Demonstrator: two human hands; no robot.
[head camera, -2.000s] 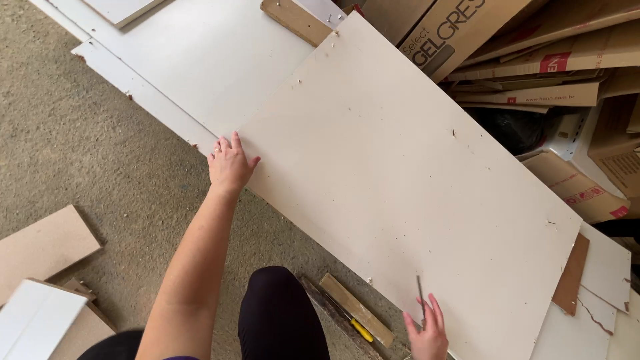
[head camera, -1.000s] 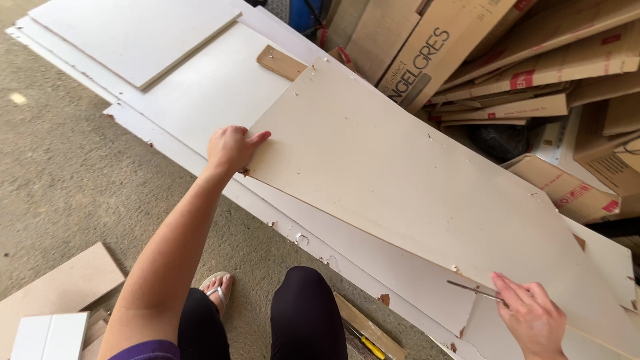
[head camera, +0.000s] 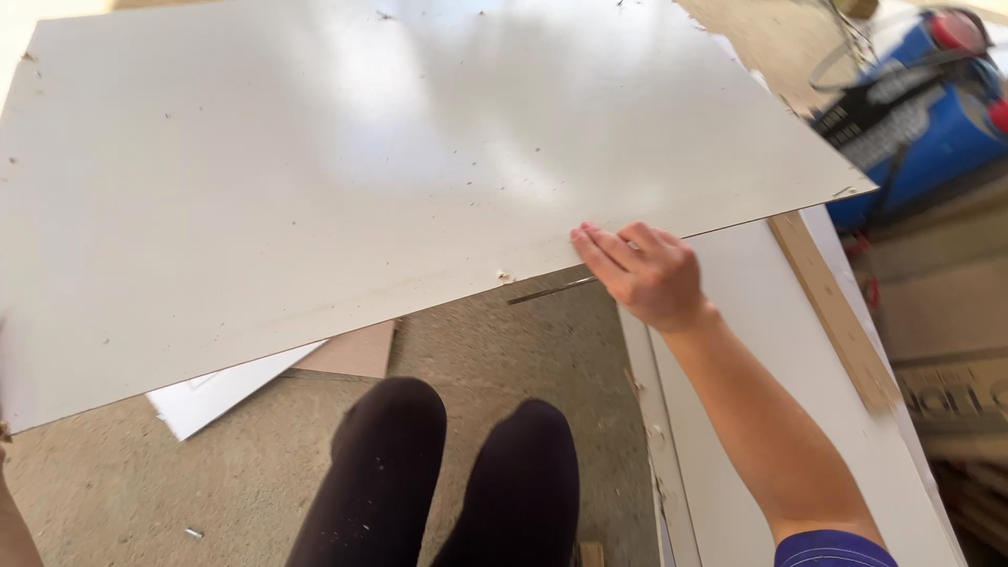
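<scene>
A large white laminate panel (head camera: 378, 173), dotted with small marks and debris, is lifted off the stack and spans the upper part of the view. My right hand (head camera: 646, 272) grips its near edge, fingers on top, and also keeps a thin metal rod-like tool (head camera: 551, 290) that sticks out leftward below the edge. At the far left border my left hand (head camera: 3, 457) is at the panel's near corner, mostly cut off by the frame. More white panels (head camera: 756, 339) lie at the right under my right arm.
A wooden strip (head camera: 835, 315) lies on the stacked panels. Behind it are a blue object with red parts (head camera: 929, 134) and cardboard boxes (head camera: 953, 315). White and brown board pieces (head camera: 350, 352) lie on the concrete floor (head camera: 236, 480), beyond my knees.
The large panel has come up off the stack and swung left over the floor, with both hands at its near edge. The view has turned strongly.
</scene>
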